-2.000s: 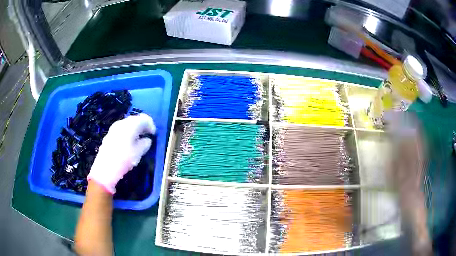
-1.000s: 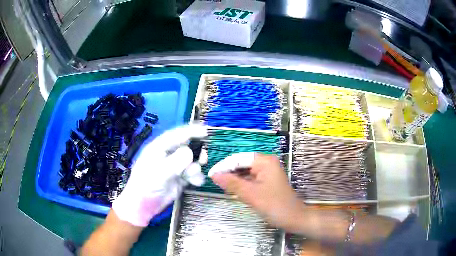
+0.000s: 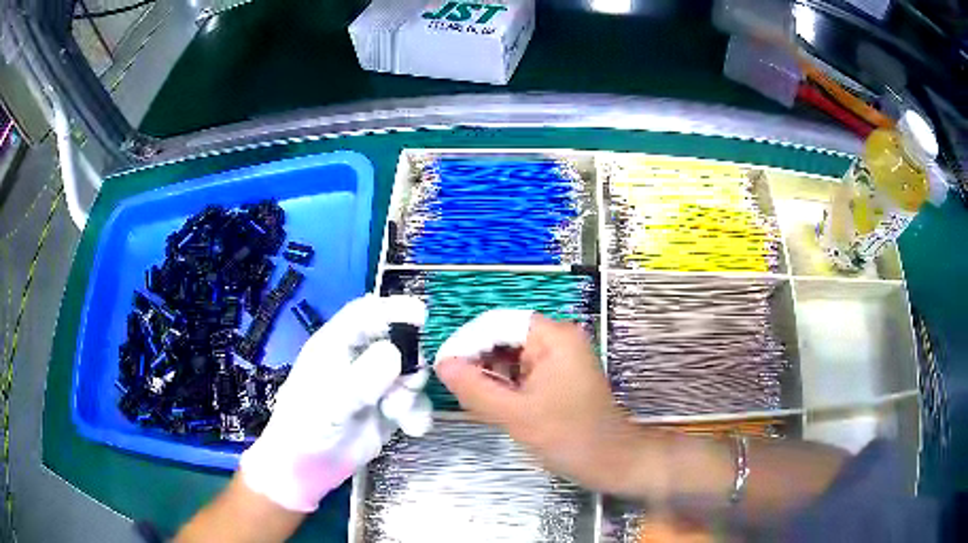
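Observation:
My left hand (image 3: 338, 408), in a white glove, holds a black connector housing (image 3: 405, 348) upright between thumb and fingers, above the left edge of the divided tray. My right hand (image 3: 536, 387), with white covers on its fingertips, is pinched close to the right side of the housing, over the green wires (image 3: 499, 294). Something thin and brownish shows in the curl of its fingers, likely wires; their tips at the housing are too small to make out. The blue tray (image 3: 98, 308) holds a heap of black housings (image 3: 212, 308).
The divided tray (image 3: 695, 273) holds blue (image 3: 494, 210), yellow (image 3: 690, 217), brown (image 3: 695, 339) and white wires (image 3: 467, 488); my right forearm covers most of the orange ones. A bottle (image 3: 879, 196) stands at its upper right. A JST box (image 3: 444, 40) is behind.
My left hand has come from the blue tray with a housing. My right hand has come from the far right to meet it. Over the last second both hands have stayed close together.

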